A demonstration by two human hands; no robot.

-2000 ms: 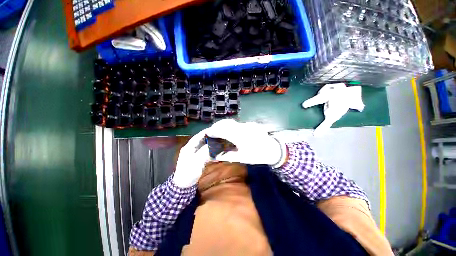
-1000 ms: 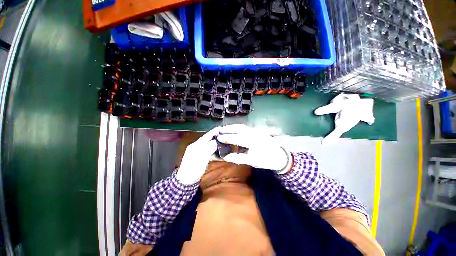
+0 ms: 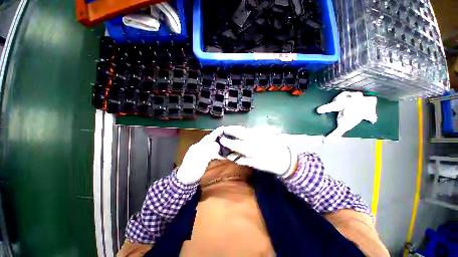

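Observation:
My left hand [image 3: 200, 156], in a white glove, and my right hand [image 3: 263, 150], also gloved, meet just in front of the bench's near edge. Between their fingertips they hold a small dark part [image 3: 224, 150]. The fingers hide most of it, so its exact shape cannot be told. Beyond the hands, black units [image 3: 173, 103] with bits of orange-red stand in tight rows on the green bench [image 3: 281, 116].
A blue bin [image 3: 266, 60] of jumbled black parts stands behind the rows. A small blue bin [image 3: 145, 35] holds white cloth, beside an orange tray [image 3: 118, 10]. Clear blister trays [image 3: 384, 50] are stacked right, above a spare white glove [image 3: 351, 110]. A green conveyor belt [image 3: 50, 145] runs at left.
The view has shifted, so the bins and rows sit higher and further right than two seconds ago. Both hands stay together around the dark part, with the right fingers slightly shifted over it.

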